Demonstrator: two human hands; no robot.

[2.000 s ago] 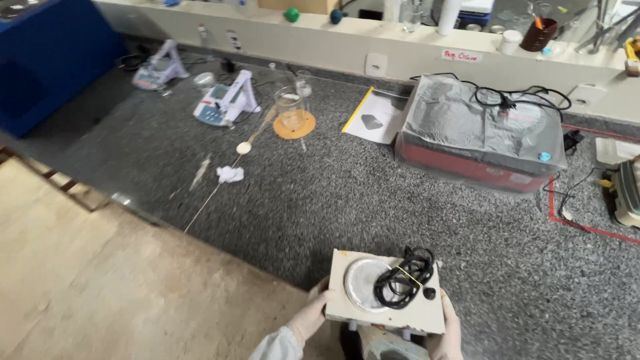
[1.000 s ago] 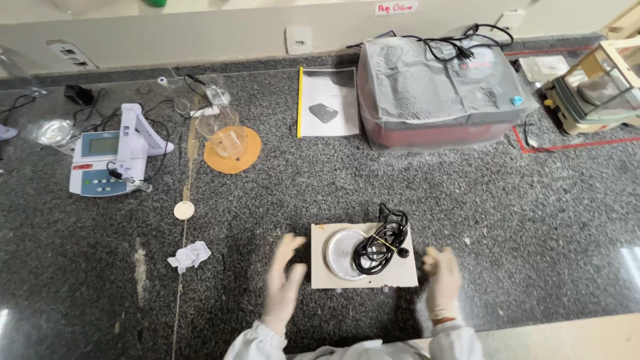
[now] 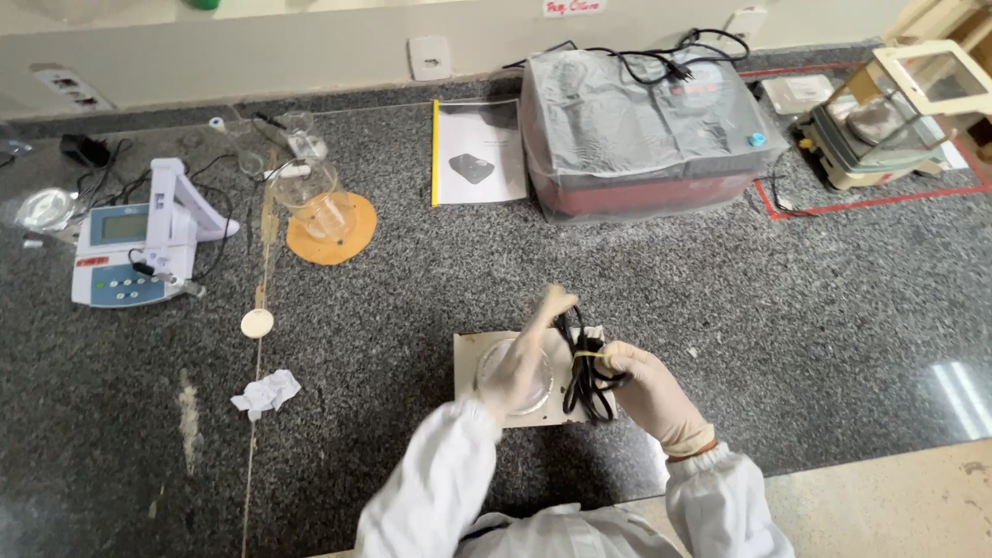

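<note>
A beige box-shaped device [image 3: 469,360] with a round pale plate [image 3: 535,391] on top rests on the speckled stone counter near its front edge. A black power cord [image 3: 585,387], bundled with a yellow tie, lies over the device's right side. My right hand [image 3: 643,387], gloved, grips the bundle near the tie. My left hand [image 3: 523,360], also gloved, reaches over the round plate, with its fingertips at the cord's upper loop; whether it grips the loop I cannot tell.
A pH-meter-like instrument [image 3: 128,256] stands left, near glass vessels [image 3: 310,194] on an orange disc [image 3: 360,229]. Crumpled paper [image 3: 267,393] and a small white disc [image 3: 257,323] lie closer. Behind are a printed booklet [image 3: 480,155], a plastic-covered machine [image 3: 643,139] and an analytical balance [image 3: 876,128].
The device, held between both hands at the counter's edge two seconds ago, now rests on the counter. Since one second ago, both hands have moved in from its sides, and the right has taken hold of the cord.
</note>
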